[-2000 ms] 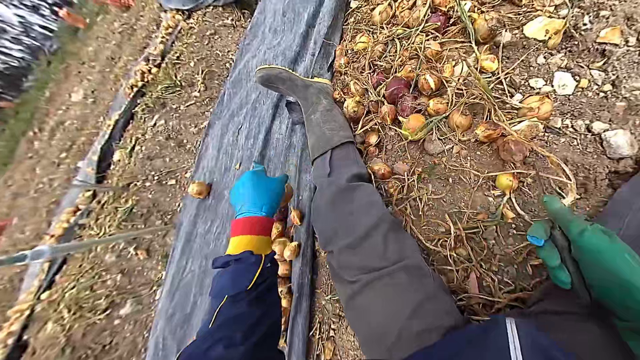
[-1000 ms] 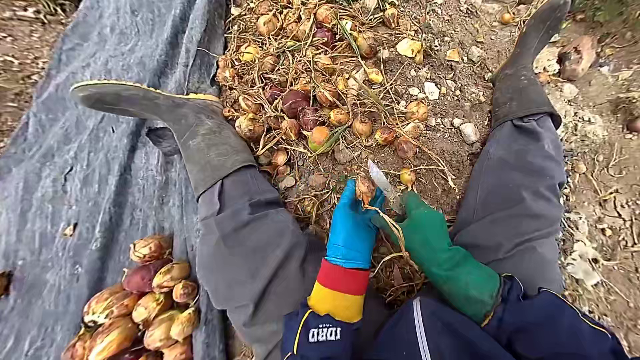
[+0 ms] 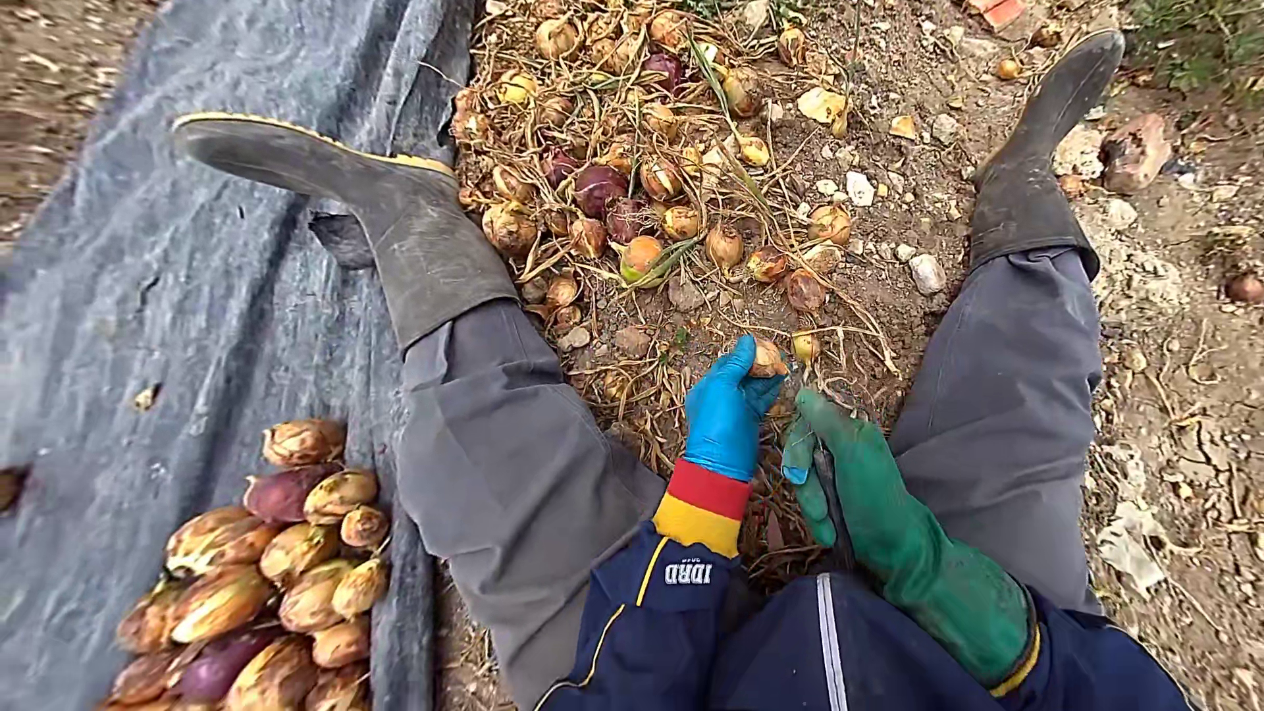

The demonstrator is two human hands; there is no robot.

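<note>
My left hand, in a blue glove, holds a small brown onion between thumb and fingers, above the soil between my legs. Close at its right is my right hand in a green rubber glove, closed around the dark handle of a knife; its blade is hard to make out. A small yellow onion lies just beyond both hands. Farther forward, brown and red onions with dry stalks are spread over the soil.
Dark plastic sheeting runs along the left, bearing a pile of onions. My left boot rests across it; my right boot is on the soil. Stones and a reddish lump lie to the right.
My left hand was over the sheeting two seconds ago and is now between my legs. Since one second ago, the long dry stalk and the visible blade have gone from between my hands.
</note>
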